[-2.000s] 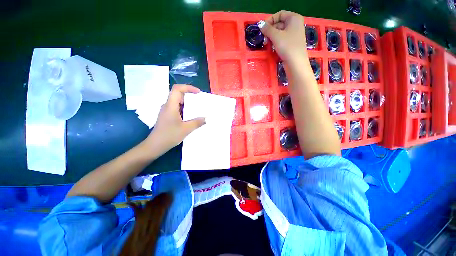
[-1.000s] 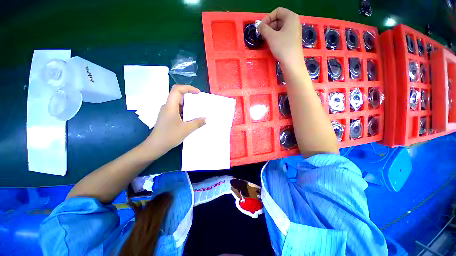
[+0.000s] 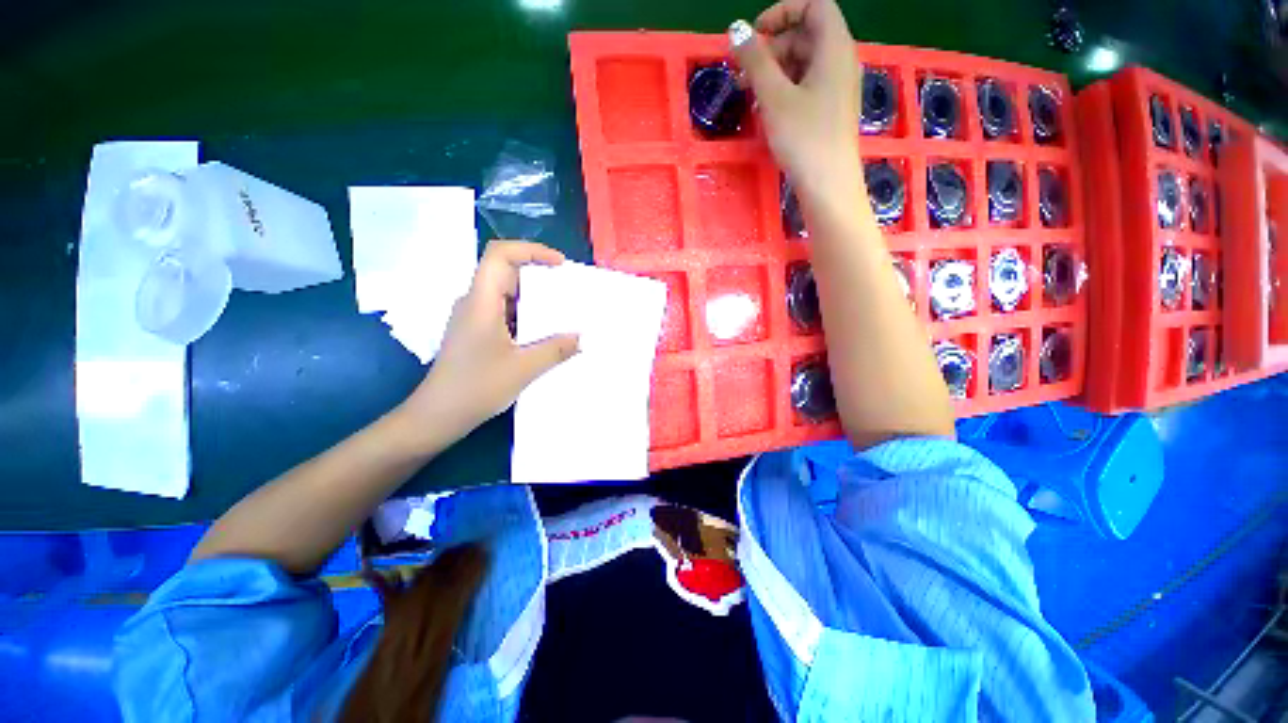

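Observation:
My left hand [image 3: 495, 339] grips the left edge of a white sheet [image 3: 586, 389], which overlaps the lower left of the red-orange compartment tray [image 3: 682, 261]. My right hand [image 3: 805, 85] is over the tray's top row, just right of a black round part [image 3: 718, 99] in its pocket. The right index finger is raised apart from the curled fingers, with a small whitish cap or film at its tip. Whether anything is pinched in the curled fingers cannot be told. Wrapped round parts fill pockets to the right; several left pockets are empty.
Loose white papers [image 3: 413, 254] and a crumpled clear film [image 3: 520, 188] lie left of the tray. Farther left, a translucent bottle [image 3: 269, 229] and clear round pieces lie on a long white strip [image 3: 130, 424]. More trays [image 3: 1123, 269] stand right. A blue stool [image 3: 1126, 476] is below.
My right hand has shifted slightly up and its index fingertip has lifted off the black part, showing more of it. My left hand and the sheet have not visibly moved.

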